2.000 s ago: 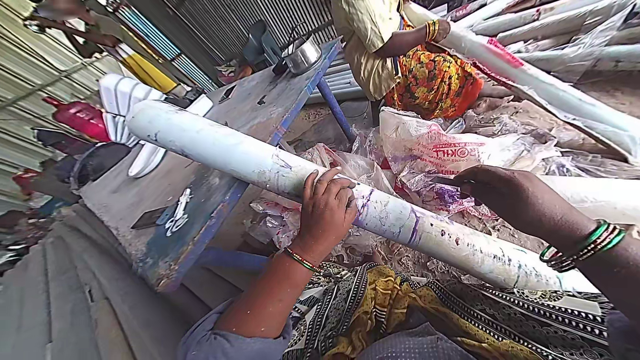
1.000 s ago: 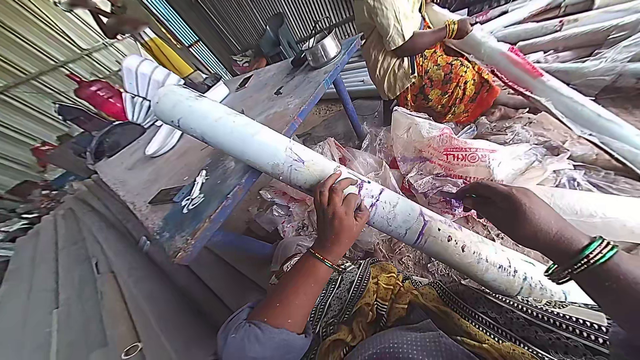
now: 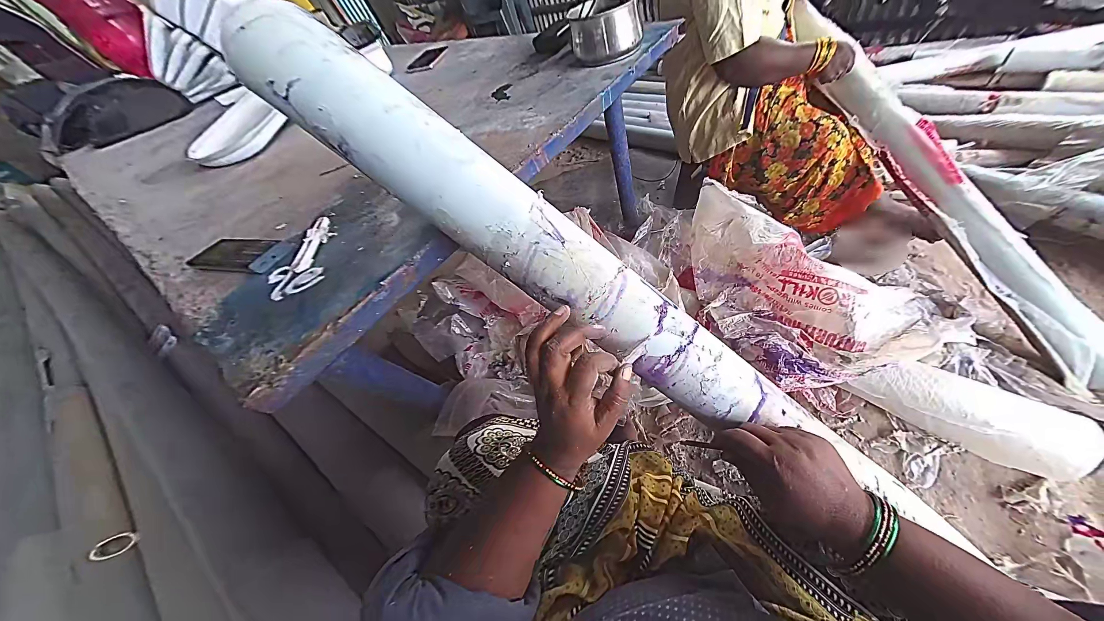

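Observation:
A long white roll (image 3: 483, 207) with purple stains lies slantwise, its upper part over the blue-edged table and its lower part running past my lap. My left hand (image 3: 573, 371) is at the near side of the roll, fingers bent and touching its edge; whether it pinches anything there is unclear. Close against the roll farther down, my right hand (image 3: 789, 474) is closed on a thin dark tool (image 3: 700, 444), whose kind I cannot tell. White-handled scissors (image 3: 297, 272) rest on the table beside a dark flat object (image 3: 231, 254).
The worn table (image 3: 371, 345) stands at left, bearing a metal pot (image 3: 605, 33) and a phone-like object (image 3: 427, 59). Crumpled plastic wrapping (image 3: 776, 276) covers the ground beyond the roll. A co-worker (image 3: 793, 147) sits holding another long roll (image 3: 975, 198). More wrapped rolls (image 3: 1018, 99) lie at back right.
My right hand has moved from beyond the roll to its near side. My left hand has shifted from on top of the roll to its near edge. The view has moved closer.

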